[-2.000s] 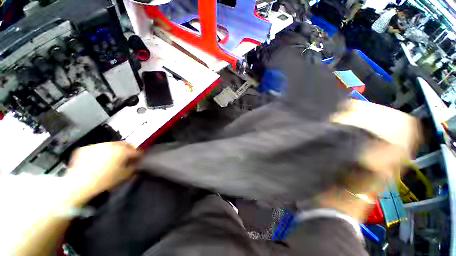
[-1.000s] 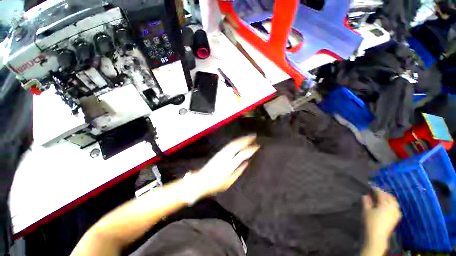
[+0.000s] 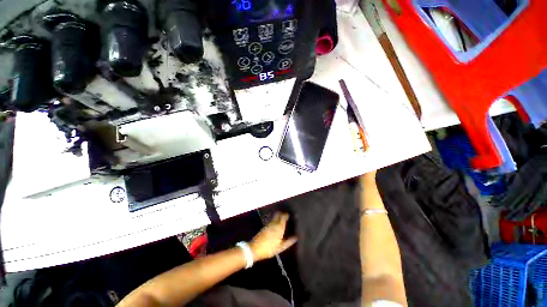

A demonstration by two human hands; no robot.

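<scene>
Dark grey cloth [image 3: 327, 240] hangs over my lap below the table's front edge. My left hand [image 3: 273, 237] is at the cloth's left border, with thumb and fingers apart; no clear grip shows. My right hand [image 3: 368, 186] reaches forward over the cloth to the table edge; its fingers are hidden there, so its grip cannot be told. The overlock machine [image 3: 168, 138] stands on the white table [image 3: 240, 192], with nothing under its foot that I can make out.
A phone [image 3: 309, 126] and snips with an orange part [image 3: 354, 117] lie right of the control panel [image 3: 261, 45]. A red and blue stool [image 3: 468, 90] is at the upper right. A blue basket [image 3: 510, 276] is at the lower right. More dark cloth [image 3: 444, 210] lies right of my arm.
My view has moved closer to the machine and table. My right hand has gone from the cloth's far right side to the table edge. My left hand is now at the cloth's left border.
</scene>
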